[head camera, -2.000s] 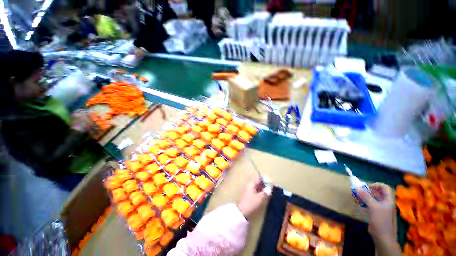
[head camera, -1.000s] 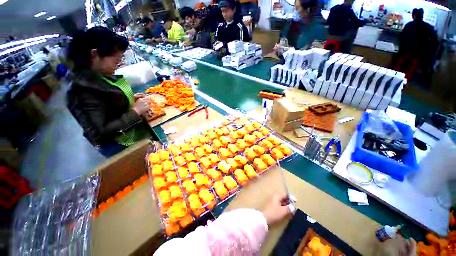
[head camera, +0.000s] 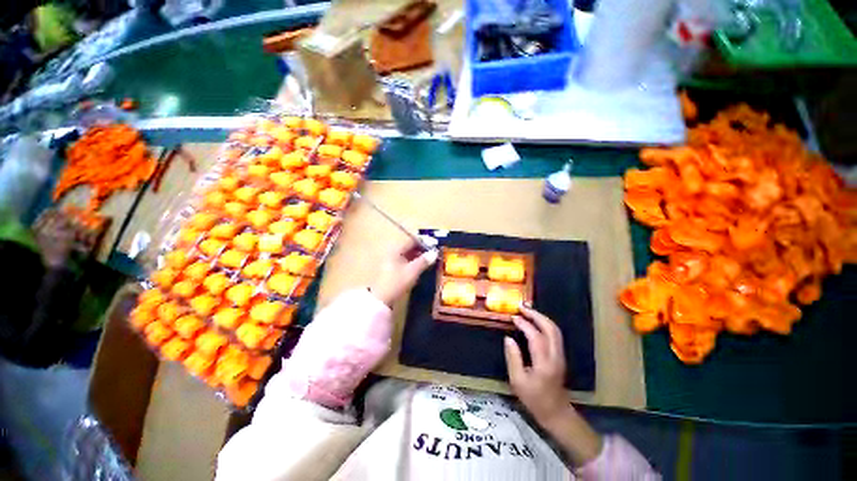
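Note:
A red-brown jig (head camera: 485, 318) lies on the black mat (head camera: 562, 362) with orange shells (head camera: 506, 268) in two rows. My left hand (head camera: 406, 271) is at the jig's upper left and holds a thin stick tool (head camera: 387, 216) that points up and left, with something white at the fingers. My right hand (head camera: 540, 355) touches the lower right shell and the jig's edge with its fingertips; its thumb is apart. The small white glue bottle (head camera: 557, 183) stands on the cardboard (head camera: 423, 199) behind the mat.
A clear blister tray (head camera: 272, 230) of orange pieces rests over an open carton (head camera: 117, 376) at left. A loose orange heap (head camera: 733, 216) lies at right. Behind are a blue bin (head camera: 521, 73), a tape roll (head camera: 490, 105) and a green basket (head camera: 799, 33). Another person's hands (head camera: 58, 230) show at far left.
The view has turned down and to the right. My right hand has let go of the glue bottle, which now stands behind the mat, and has come to the jig. My left hand still holds the tool.

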